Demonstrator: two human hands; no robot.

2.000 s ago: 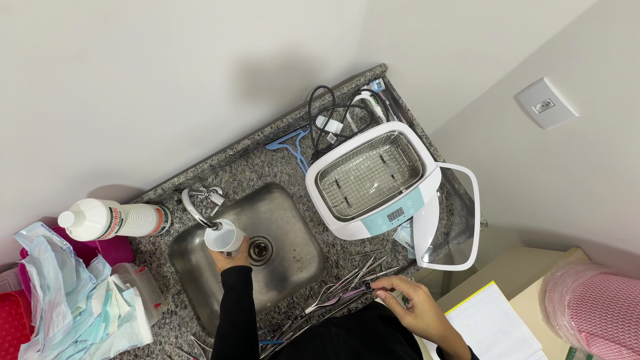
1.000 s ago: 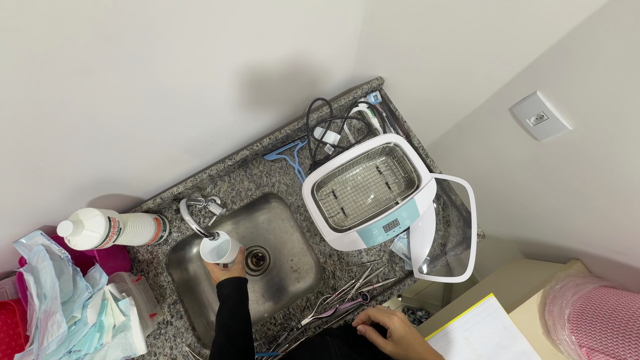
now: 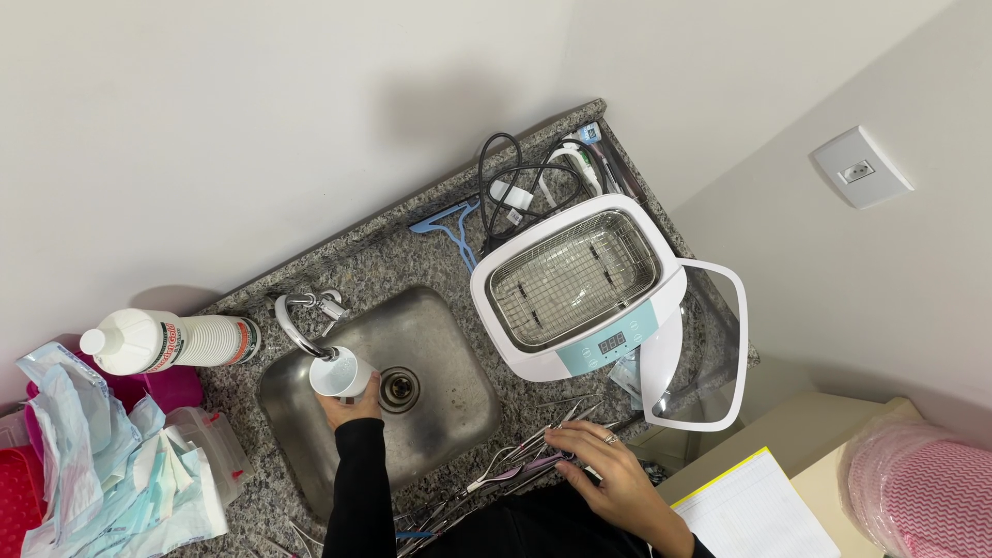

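My left hand (image 3: 350, 401) grips a white cup (image 3: 341, 373) under the spout of a chrome faucet (image 3: 298, 329), over the stainless steel sink (image 3: 442, 349). Something clear, apparently water, is in the cup. My right hand (image 3: 601, 465) rests with its fingers apart on a spread of metal instruments (image 3: 511, 469) along the counter's near edge; whether it pinches any of them cannot be told. Right of the sink stands a white ultrasonic cleaner (image 3: 515, 353), its lid (image 3: 740, 349) open to the right and a wire basket (image 3: 577, 287) inside.
A white plastic bottle (image 3: 132, 341) and a pile of sterilization pouches (image 3: 101, 457) stand left of the sink. Behind the cleaner lie a coiled black cable (image 3: 484, 178) and a blue squeegee (image 3: 446, 221). A lined notepad (image 3: 756, 511) and a pink patterned roll (image 3: 938, 488) are at lower right.
My right hand was above the instruments, drew back toward the lower right, and is now over them again with fingers spread. My left hand keeps the cup under the faucet.
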